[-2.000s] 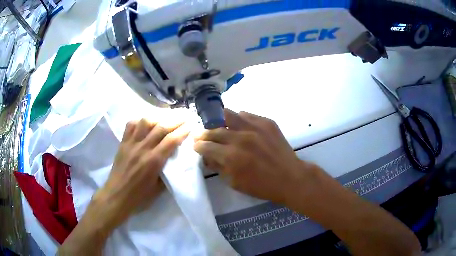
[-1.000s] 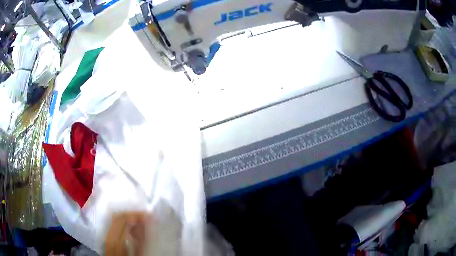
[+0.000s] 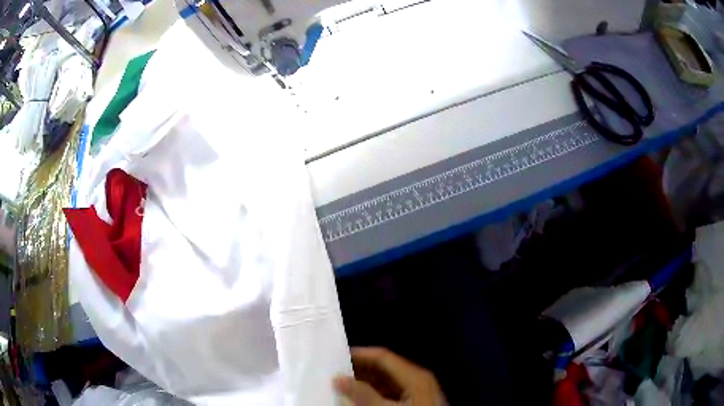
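Note:
The white garment (image 3: pixel 214 262) lies spread over the left part of the machine table and hangs over its front edge. A red panel (image 3: pixel 119 238) and a green panel (image 3: pixel 123 95) show at its left side. One hand (image 3: pixel 397 379), which looks like my right hand, is at the bottom edge, cut off by it, with fingertips at the garment's right edge. Its grip on the cloth is unclear. My left hand is not in view. The presser foot and needle area (image 3: pixel 278 78) is at the garment's upper right.
Black-handled shears (image 3: pixel 611 103) lie at right on grey cloth, beside an open yellowish-edged box (image 3: pixel 684 54). A printed ruler (image 3: pixel 460 178) runs along the table front. Bundled white material (image 3: pixel 48 95) is at far left. Loose cloth lies below right.
Both hands have left the needle area; one hand now shows at the bottom edge. The view has shifted down, and the garment's right part now hangs lower over the front edge.

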